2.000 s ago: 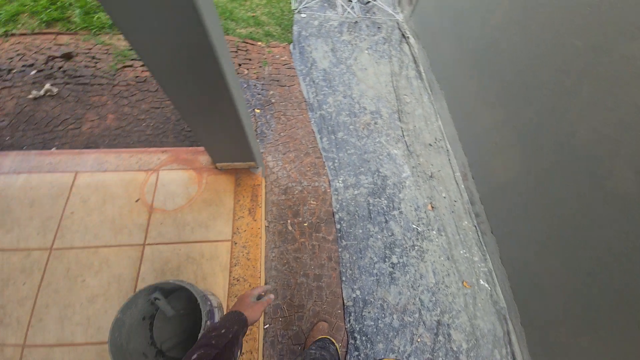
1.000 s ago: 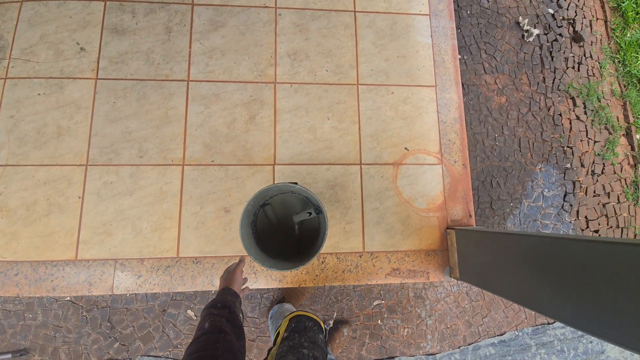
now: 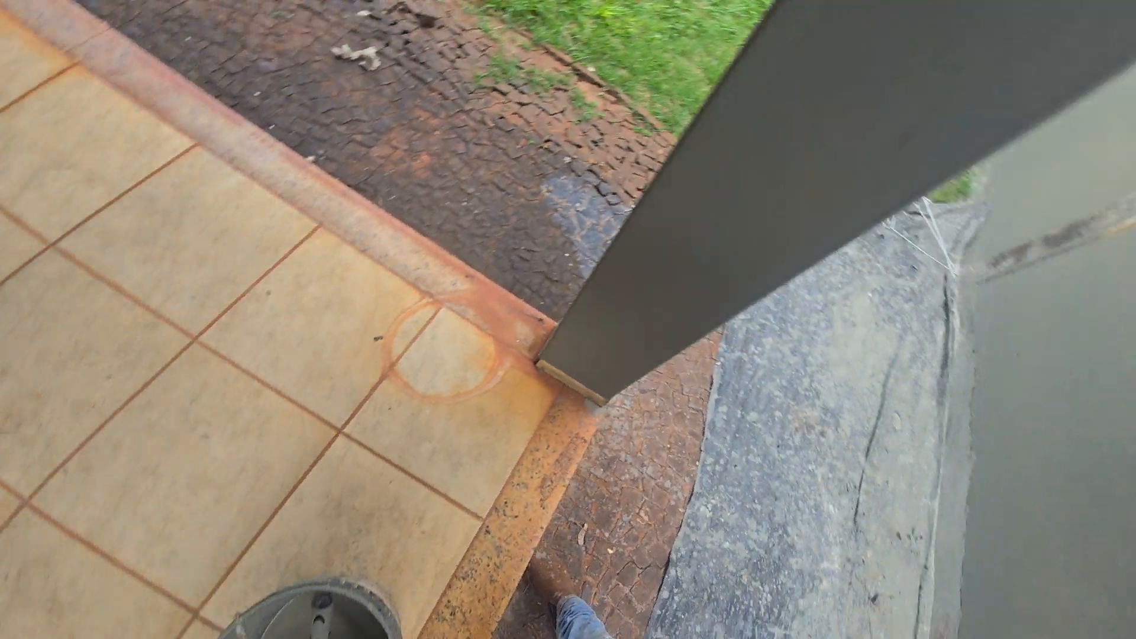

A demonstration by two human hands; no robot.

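Neither my left hand nor my right hand shows in the head view now. A dark grey bucket (image 3: 359,603) stands on the beige floor tiles at the bottom edge, partly cut off by the frame. A handle-like part of some tool (image 3: 321,612) shows inside it; the rest of that tool and the bucket's lower contents are hidden. Part of my leg in blue cloth (image 3: 579,619) shows at the bottom, over the brown stone paving, to the right of the bucket.
A grey post (image 3: 710,204) rises from the corner of the tiled floor (image 3: 266,444). A speckled stone border (image 3: 506,524) edges the tiles. Beyond the paving strip (image 3: 621,488) lies a stained dark sheet (image 3: 781,461) along a grey wall (image 3: 1056,444). Grass (image 3: 639,44) grows behind.
The view has swung strongly. One hand near the bucket, seen in both earlier frames, is out of view now. The bucket shows only in part at the bottom edge.
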